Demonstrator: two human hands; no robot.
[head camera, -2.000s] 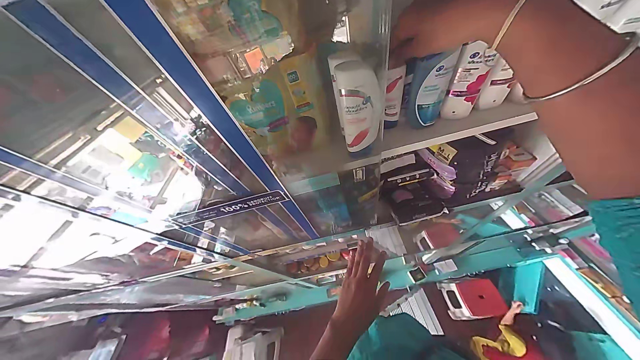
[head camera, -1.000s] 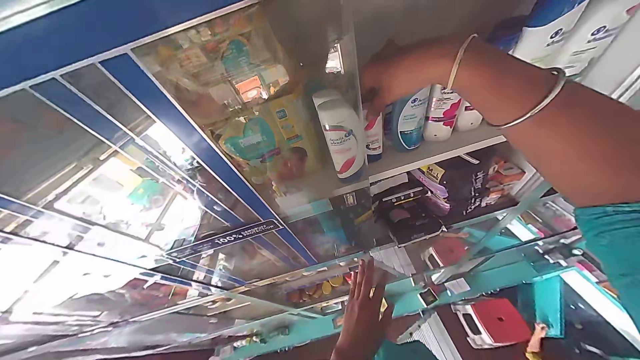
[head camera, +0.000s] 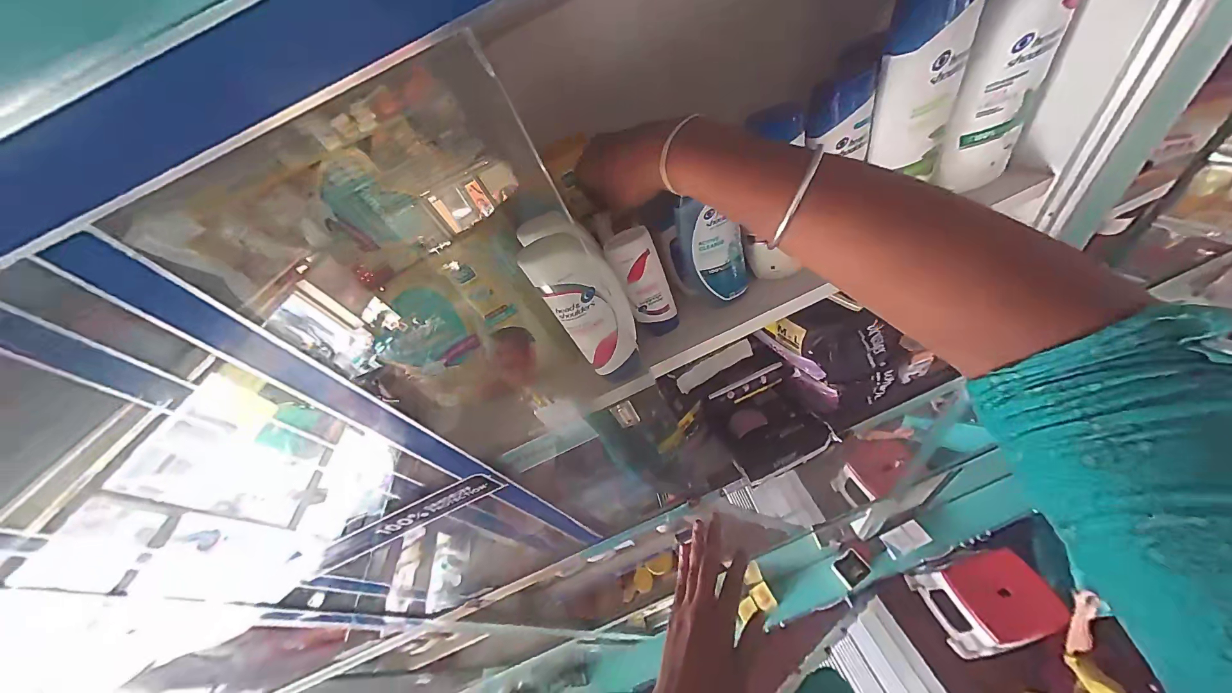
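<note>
My right hand, with two bangles on the wrist, reaches into the cabinet behind the row of shampoo bottles. Its fingers lie by a dim yellowish-orange item; whether they grip it I cannot tell. Just below the hand stand a white shampoo bottle behind glass, a smaller white bottle with a red mark and a blue shampoo bottle. Low in the view, my left hand has its fingers extended at the glass counter's edge, with nothing seen in it.
A reflective glass door covers the left part of the shelf. Tall shampoo bottles stand at the shelf's right end. Dark packages lie on the shelf below. A red and white object is at the lower right.
My right hand has gone from above the smaller white bottle to deeper behind the row. My left hand remains by the counter's edge. The view has shifted, showing more of the shelf's right end.
</note>
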